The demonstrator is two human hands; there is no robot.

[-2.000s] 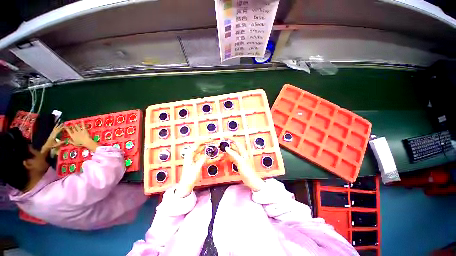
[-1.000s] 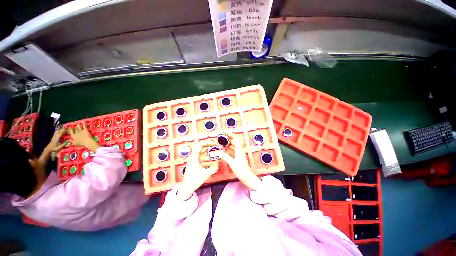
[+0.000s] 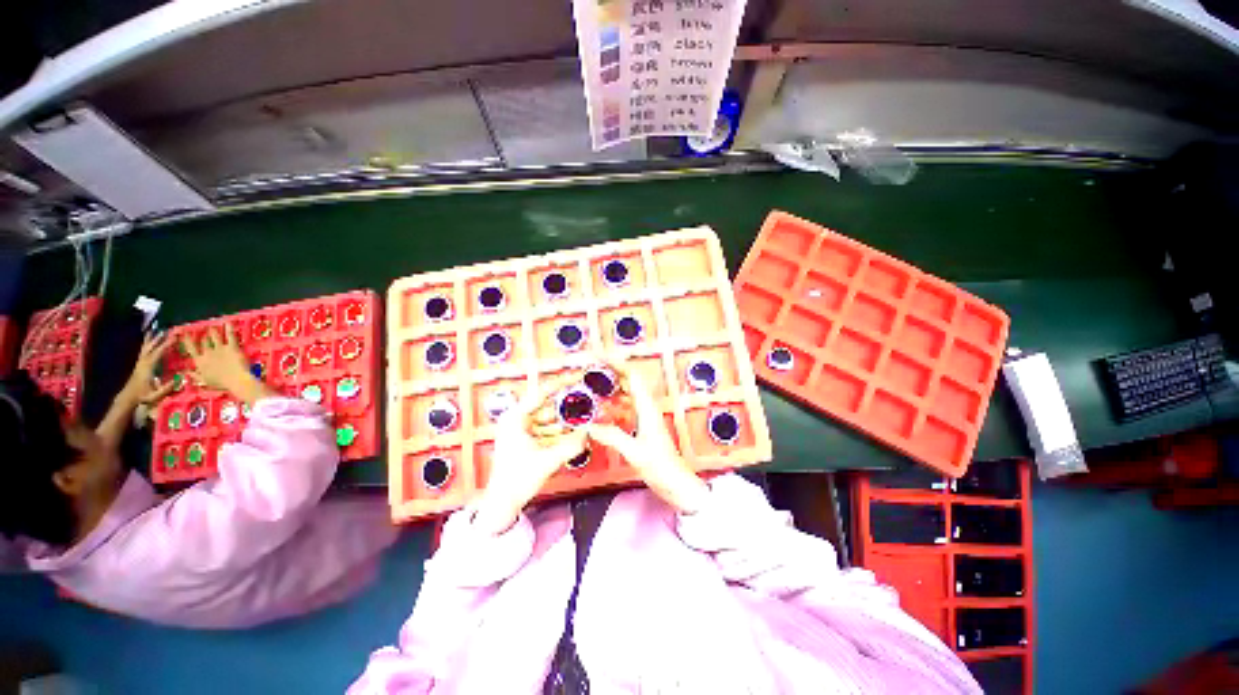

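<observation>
A pale orange tray with square pockets lies in front of me, with dark round watch heads in many pockets. My left hand holds a watch head, dark face up, over the tray's lower middle. My right hand holds a second dark watch head just above and right of the first, the two close together or overlapping. The fingers partly hide both discs and the pockets below. Another watch head sits in the angled orange-red tray at right.
A person in pink works at the left over a red tray of discs. A white box and keyboard lie right. A long-slot tray is below the bench edge. A colour chart hangs at the top.
The watch head in my left hand showed a dark face, then a paler look, and now a dark face again. The right-hand disc has moved slightly up and left since the first frame.
</observation>
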